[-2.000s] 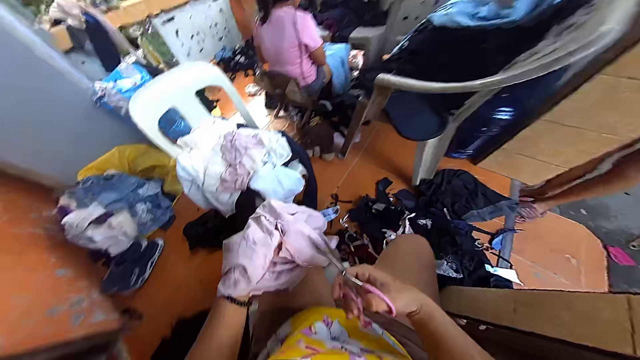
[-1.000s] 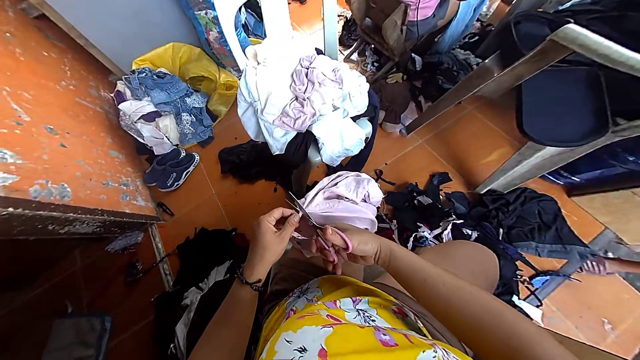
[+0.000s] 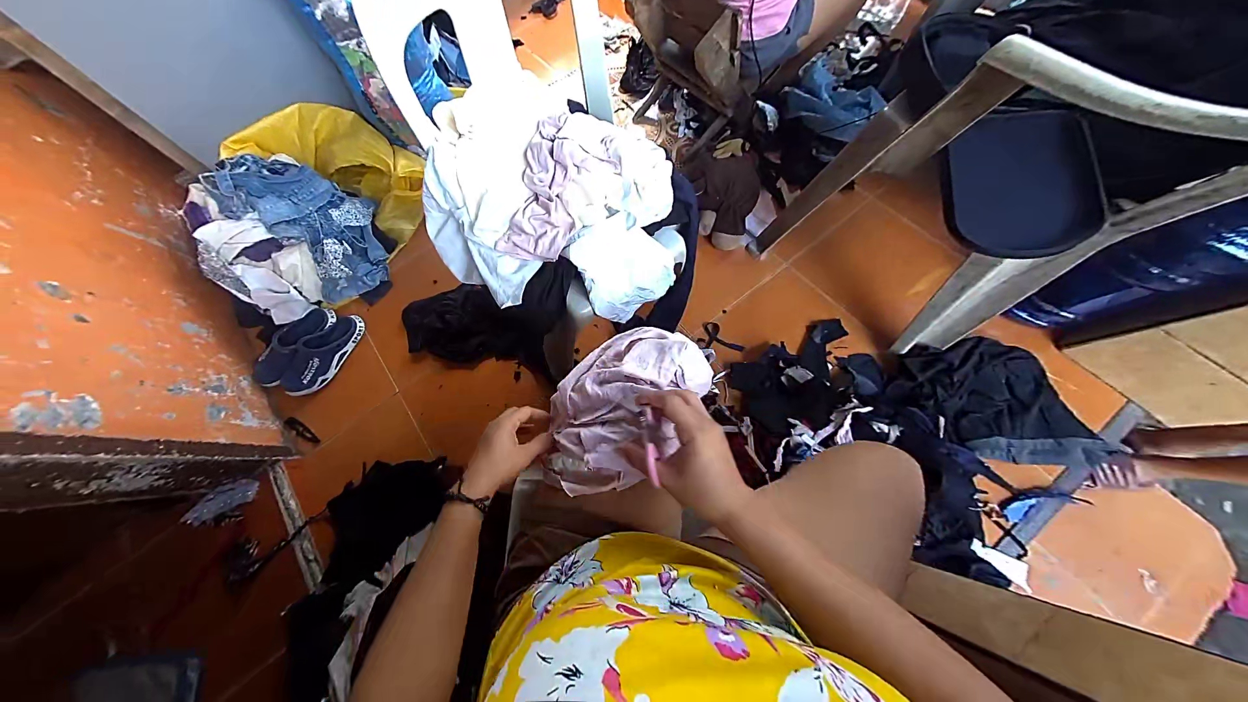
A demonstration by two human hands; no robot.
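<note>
A pale pink cloth (image 3: 609,405) lies bunched over my knees. At its left edge my left hand (image 3: 509,448) pinches the fabric between thumb and fingers. My right hand (image 3: 694,458) is on the cloth's right side with the pink-handled scissors (image 3: 650,448) in its fingers; the blades are hidden. Just beyond the cloth, white and pale pink garments (image 3: 556,185) are heaped on a white plastic chair (image 3: 478,39).
Black cloth scraps (image 3: 809,390) lie on the floor at right. Denim clothes (image 3: 292,224), a yellow bag (image 3: 322,146) and dark blue slip-on shoes (image 3: 312,351) are at left. Another person's hand (image 3: 1121,470) is at the right edge. A grey chair (image 3: 975,268) stands upper right.
A second ago the scissor blades showed between my hands; now the scissors lie against the cloth. My left hand has moved to the cloth's left edge, and the cloth is more spread out.
</note>
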